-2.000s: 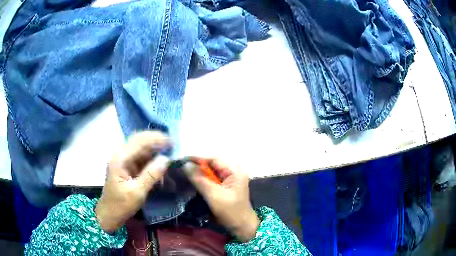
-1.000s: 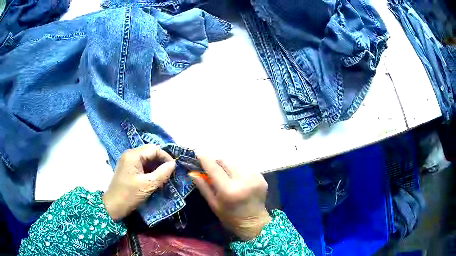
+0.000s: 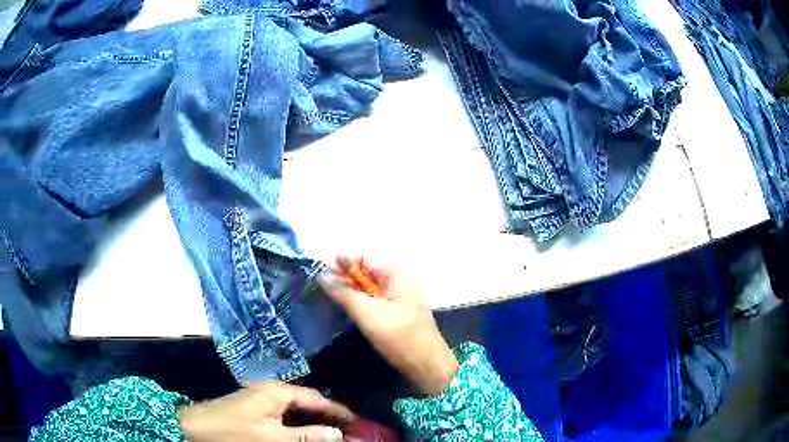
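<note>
A mid-blue denim garment lies on the white table, its sleeve running down toward me. The cuff hangs over the table's near edge, with the placket open above it. My right hand holds orange-handled thread snips, mostly hidden in the palm, and its fingertips are at the edge of the opened placket. My left hand is low at my lap, below the cuff and off the cloth, slightly blurred. I see nothing in it, but its fingertips are partly unclear.
Stacked denim lies at the right of the table, with more denim beyond it at the far right. A blue crate holding denim stands below the table edge at right. The dark red apron shows at my lap.
My left hand has let go of the cuff and moved down to my lap. The cuff has dropped and lies straighter. My right hand has moved slightly up, with the snips still in it.
</note>
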